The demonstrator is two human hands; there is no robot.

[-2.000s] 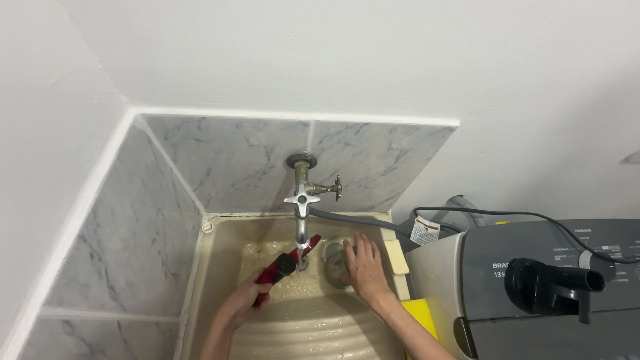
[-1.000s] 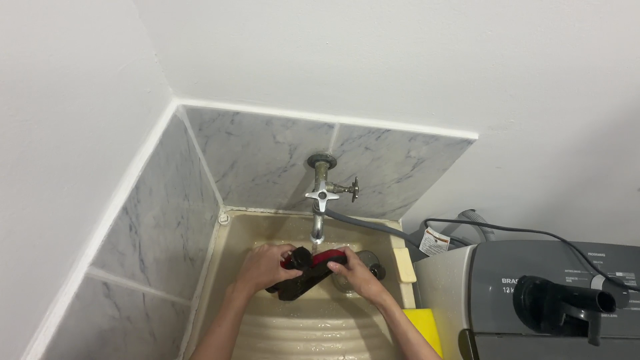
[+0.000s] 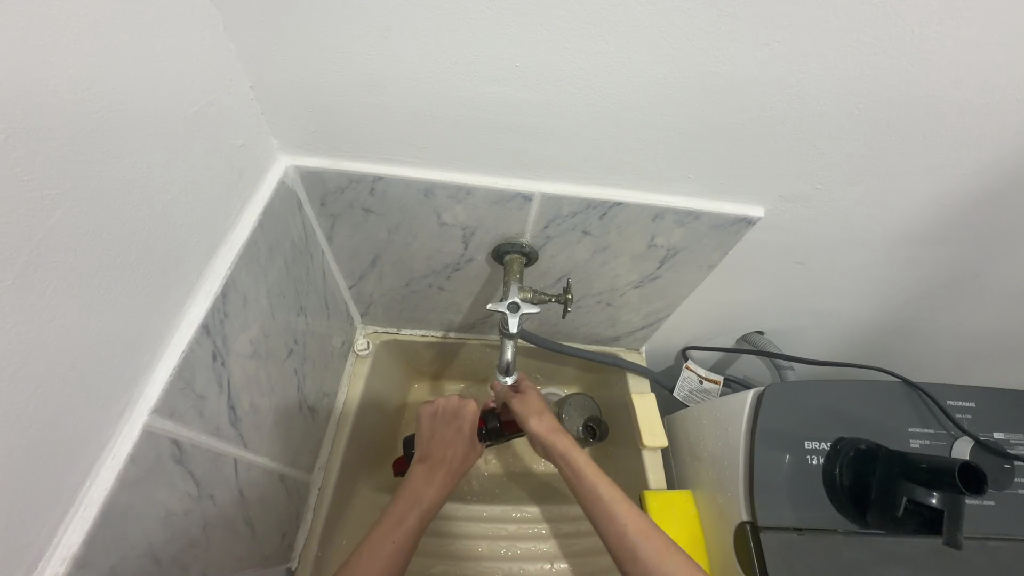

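My left hand [image 3: 448,438] is closed around a black and red plastic part [image 3: 501,428], whose red end pokes out at the left of the fist. Right under the chrome spout of the faucet [image 3: 507,360], my right hand [image 3: 524,410] touches the same part near its upper right end; its fingertips are partly hidden. A clear, smoky cup-like container [image 3: 580,414] lies in the beige laundry sink [image 3: 648,468], just right of my right hand. Wet drops dot the sink's floor and ribbed slope.
A washing machine [image 3: 800,464] stands at the right with a black plastic piece [image 3: 896,484] on its lid. A yellow cloth or sponge [image 3: 676,524] hangs at the sink's right edge. Beside the sink are a bar of soap [image 3: 649,420] and a grey hose [image 3: 584,352]. A side valve [image 3: 566,298] juts from the faucet.
The black and red part has turned in my hands and is close under the spout. My right hand, on the clear container two seconds ago, has moved left onto the part.
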